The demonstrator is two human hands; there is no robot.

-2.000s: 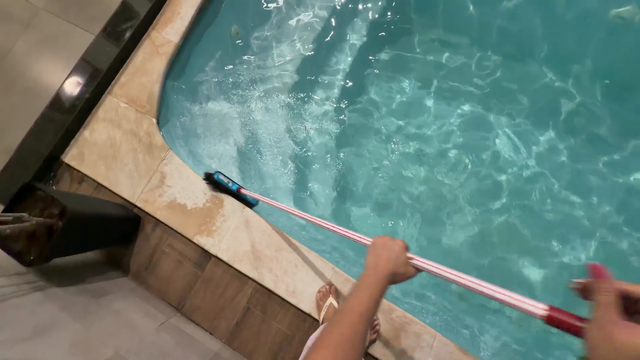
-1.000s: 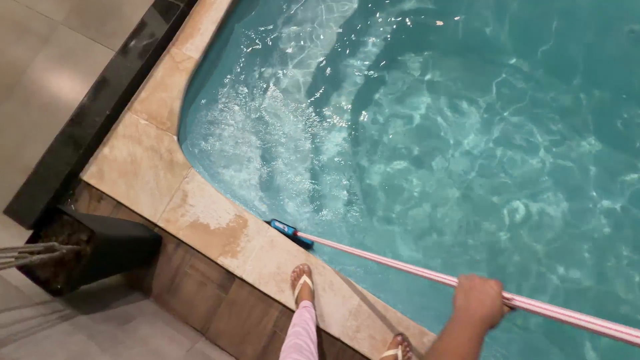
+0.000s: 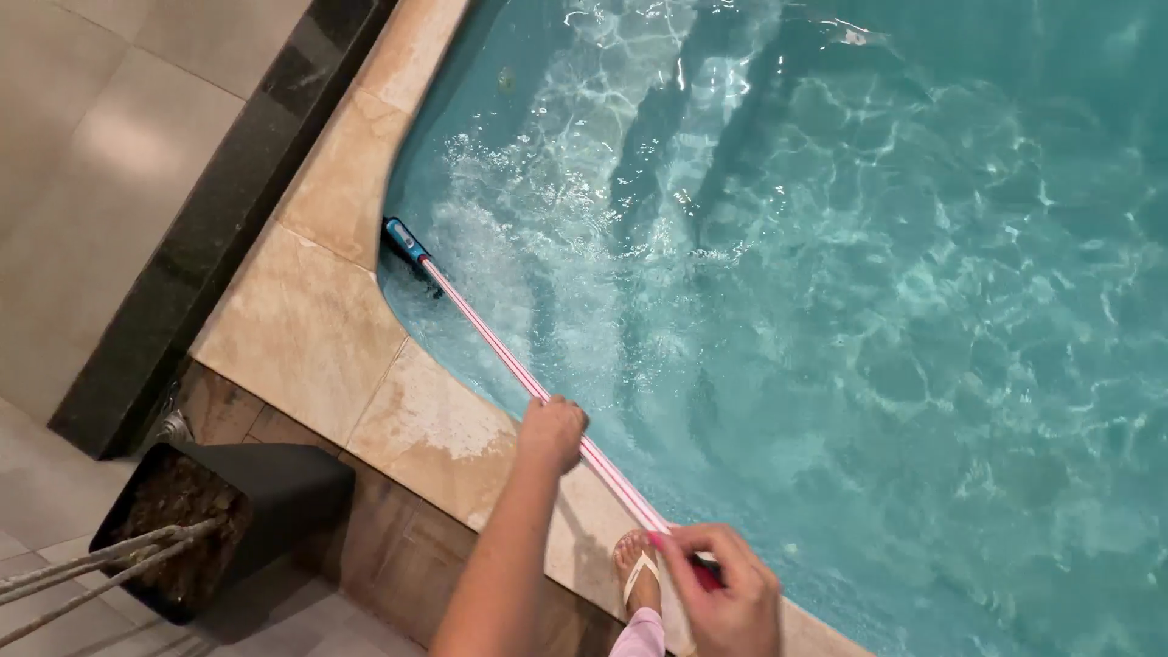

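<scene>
A long red-and-white striped pole (image 3: 488, 333) runs from my hands to a blue brush head with dark bristles (image 3: 404, 239). The brush head lies against the inner pool wall, at the curved corner just under the stone edge. My left hand (image 3: 553, 433) is closed around the middle of the pole. Nearer to me, my right hand (image 3: 725, 584) grips the pole's end, where a dark red part shows between the fingers. Water with ripples surrounds the brush head.
Beige stone coping (image 3: 301, 319) borders the pool water (image 3: 912, 365). My foot in a white flip-flop (image 3: 639, 566) stands on it. At lower left is a black planter (image 3: 292, 484) with soil and thin stems. A dark stone ledge (image 3: 228, 210) runs beyond the coping.
The brush head has moved along the pool edge, away from my feet and into the curved corner. My right hand, out of view one second ago, shows again on the pole's end.
</scene>
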